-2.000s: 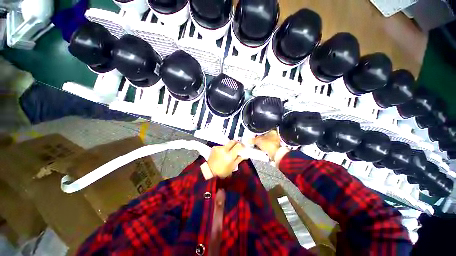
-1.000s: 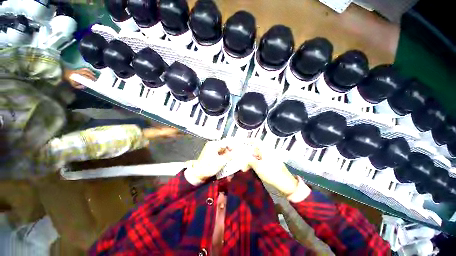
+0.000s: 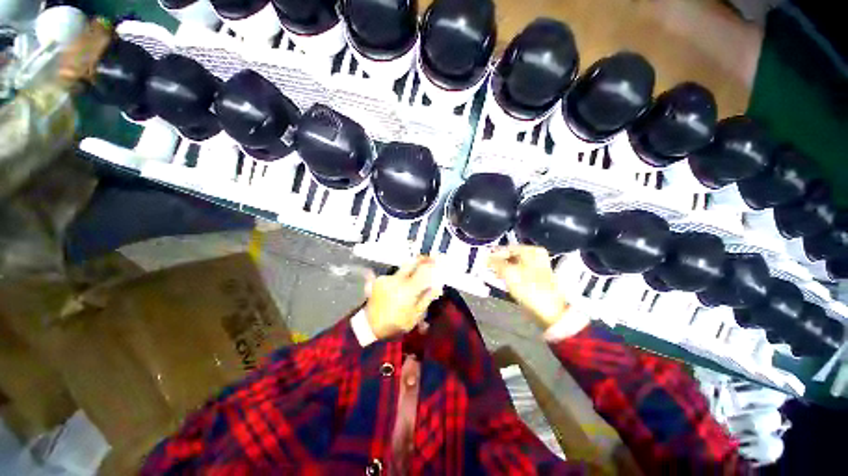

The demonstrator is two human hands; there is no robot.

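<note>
Security cameras with glossy black heads [image 3: 483, 206] stand in two long rows on white slotted bases. My left hand [image 3: 400, 299] is in front of the near row, its fingers bent at the front edge of a white base [image 3: 456, 263]. My right hand [image 3: 528, 279] is just right of it, thumb and fingertips close together over the same base, below a black head. Whether either hand pinches a small label or strip cannot be made out, white on white. The long white strip does not show.
Another person's hand [image 3: 86, 48] is at the far left end of the near row, with a pale sleeve below. Brown cartons [image 3: 177, 325] lie on the floor at left. A brown board [image 3: 642, 33] is behind the rows. White parts [image 3: 744, 414] are piled at lower right.
My hands were together, then moved apart, the right one reaching forward onto the base. The long white strip has gone from view. The neighbour's arm has withdrawn from beside my left hand.
</note>
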